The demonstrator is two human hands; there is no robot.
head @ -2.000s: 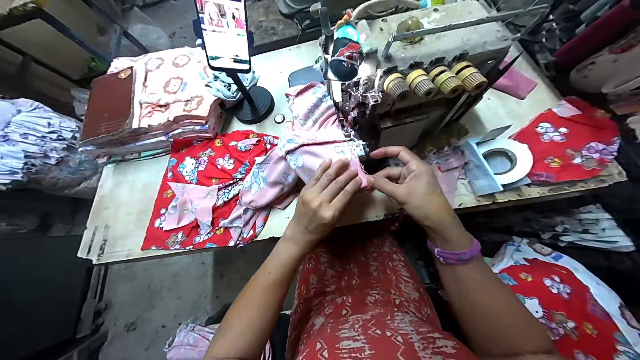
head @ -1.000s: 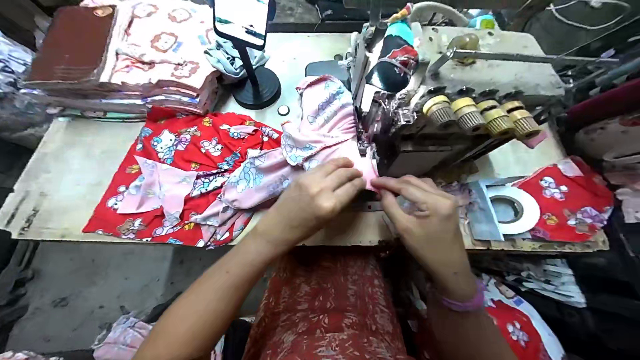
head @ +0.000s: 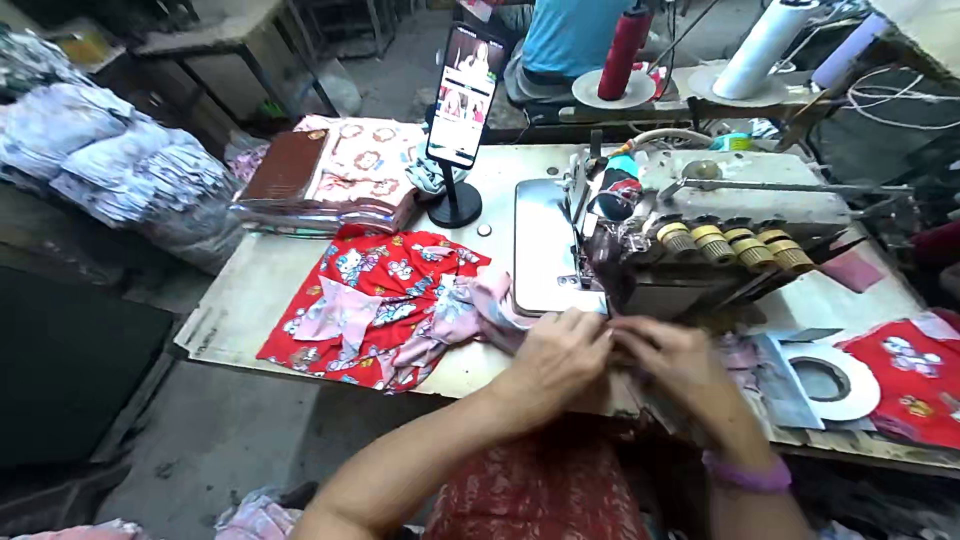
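An overlock sewing machine (head: pixel 742 217) with several yellow-topped tension knobs stands on the worktable. My left hand (head: pixel 566 360) is at the front edge of its metal plate (head: pixel 544 240), fingers bent together. Close beside it on the right, my right hand (head: pixel 667 356) is blurred, thumb and fingers pinched near the needle area. Both hands appear to be on pink fabric, mostly hidden by the fingers. Pink printed fabric (head: pixel 491 300) runs left from the plate onto red printed fabric (head: pixel 382 270).
A phone on a stand (head: pixel 465 94) is behind the fabric, beside stacked folded cloth (head: pixel 367 157). A white tape roll (head: pixel 840 382) and red fabric (head: pixel 907 367) lie at the right. Thread cones (head: pixel 757 52) and a person in a blue top (head: pixel 574 34) are beyond the table.
The pink fabric that covered the machine's plate is off it, leaving the metal bare. Both hands remain at the plate's front edge. The view has tilted up.
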